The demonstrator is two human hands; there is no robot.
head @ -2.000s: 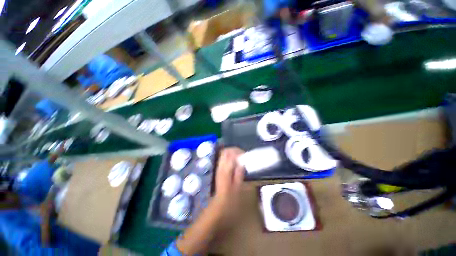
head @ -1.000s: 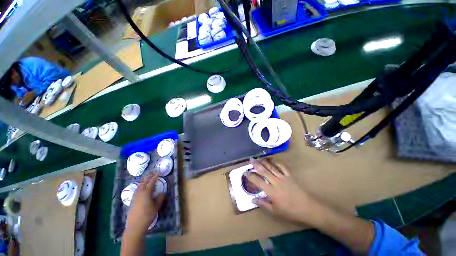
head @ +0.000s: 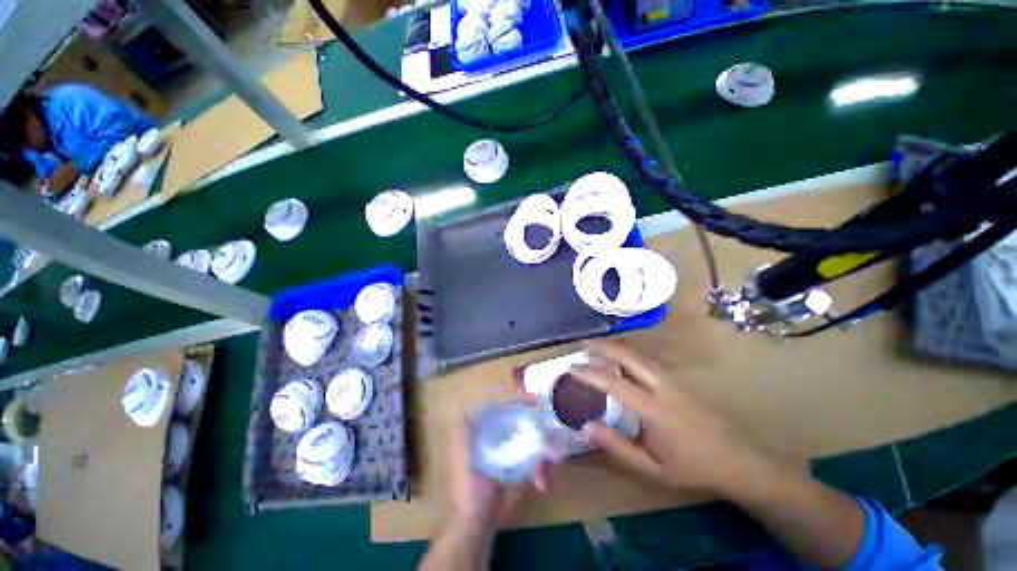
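Note:
My left hand point(head: 480, 502) holds a round, greyish-white housing point(head: 507, 442), blurred, just left of the assembly fixture. My right hand point(head: 658, 424) lies over the right side of the white square fixture point(head: 546, 374), fingers spread around its round, dark reddish centre. A white edge shows under the right fingers; whether they grip a ring there is unclear. The housing and the fixture's centre are apart.
The housing tray point(head: 259, 452) is at left, the ring tray point(head: 474, 301) with white rings point(head: 535, 229) behind the fixture. The screwdriver point(head: 809, 268) lies at right, its cable point(head: 769, 232) crossing above. Units ride the green conveyor point(head: 625, 139). A person in blue point(head: 95, 128) sits upper left.
My left hand has moved from the housing tray towards the fixture with a housing in it. My right hand has shifted slightly right, uncovering more of the fixture's centre.

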